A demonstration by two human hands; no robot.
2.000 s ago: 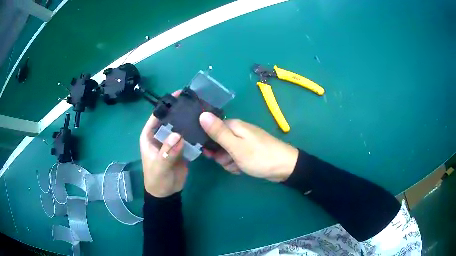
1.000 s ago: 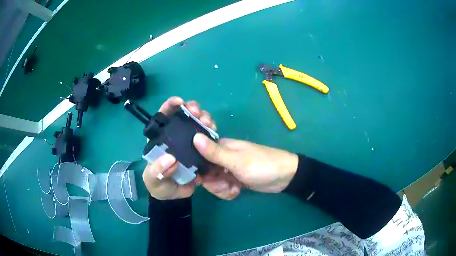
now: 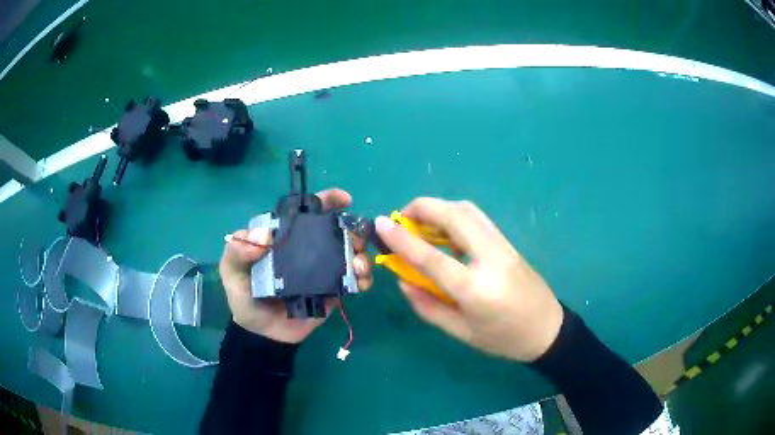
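My left hand holds a black housing unit from below and the side, with its black tube pointing away from me. A grey band wraps its left and right sides. A red lead ends in a small white connector hanging at the lower edge; another thin red lead lies over the left side. My right hand grips the yellow-handled cutters. Their dark jaws are at the band's upper right edge; whether they touch it cannot be told.
Three black housings stand at the upper left near the white rail. Loose curled grey bands lie at the left. A dark item lies beyond the rail. Yellow-black tape shows at lower right.
My right hand has let go of the housing and picked the cutters up off the bench. The housing has turned so its tube points away from me. The camera view has shifted.
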